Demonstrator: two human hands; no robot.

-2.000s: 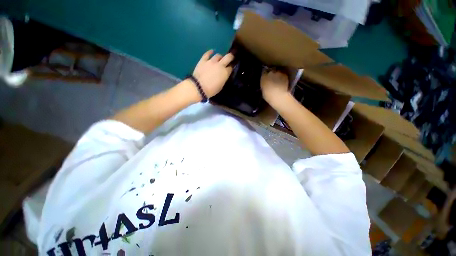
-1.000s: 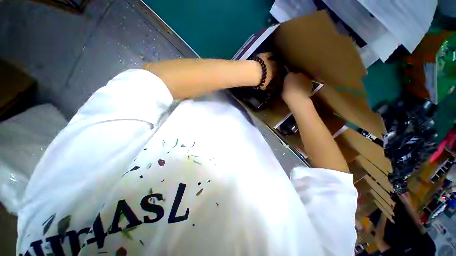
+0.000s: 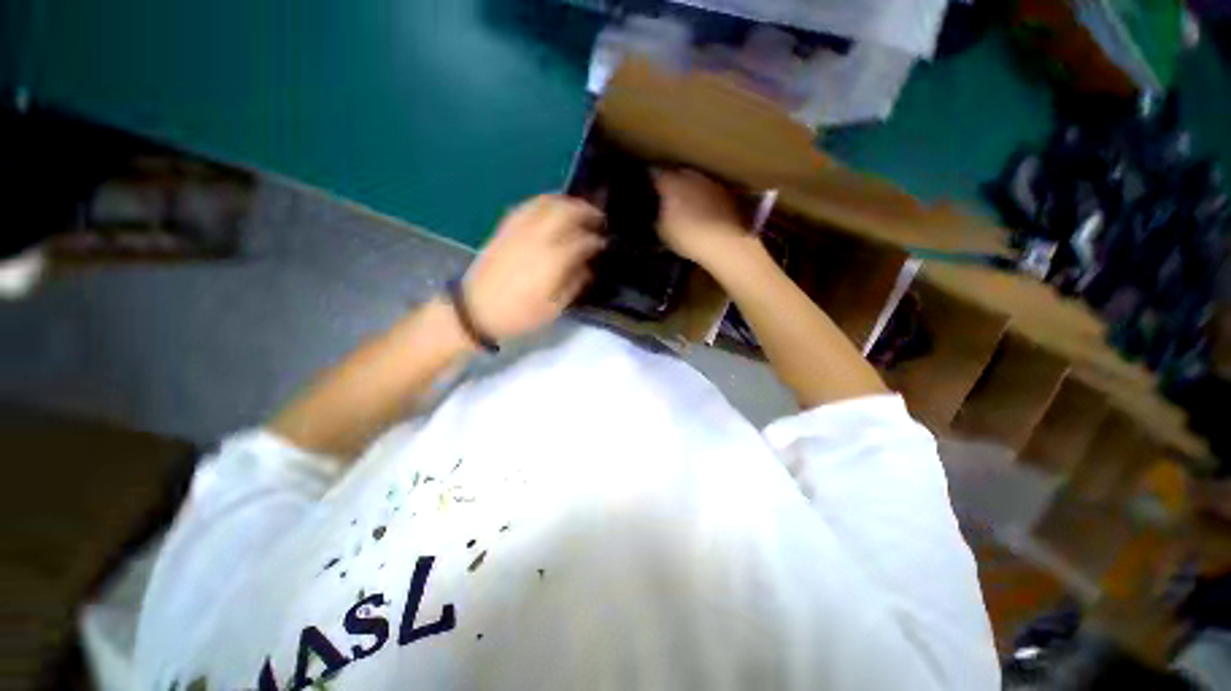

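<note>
An open retail box with a raised brown flap (image 3: 716, 124) stands at the near end of a row, in front of me. A black, partly glossy device (image 3: 637, 281) lies inside it. My left hand (image 3: 537, 265), with a dark beaded bracelet, is at the box's left side with bent fingers, blurred. My right hand (image 3: 697, 216) reaches into the box from the right, its fingertips hidden against the dark contents. I cannot tell whether either hand grips anything.
More open brown boxes (image 3: 975, 354) run off to the lower right. A large pile of black accessories (image 3: 1107, 230) lies at the right. White sheets (image 3: 864, 84) lie behind the box on the green bench top (image 3: 338, 95). A brown carton (image 3: 88, 520) is at the lower left.
My left hand, deep in the box a second ago, has drawn back to its left side. My right hand stays at the box. The view has turned, so the box appears further left.
</note>
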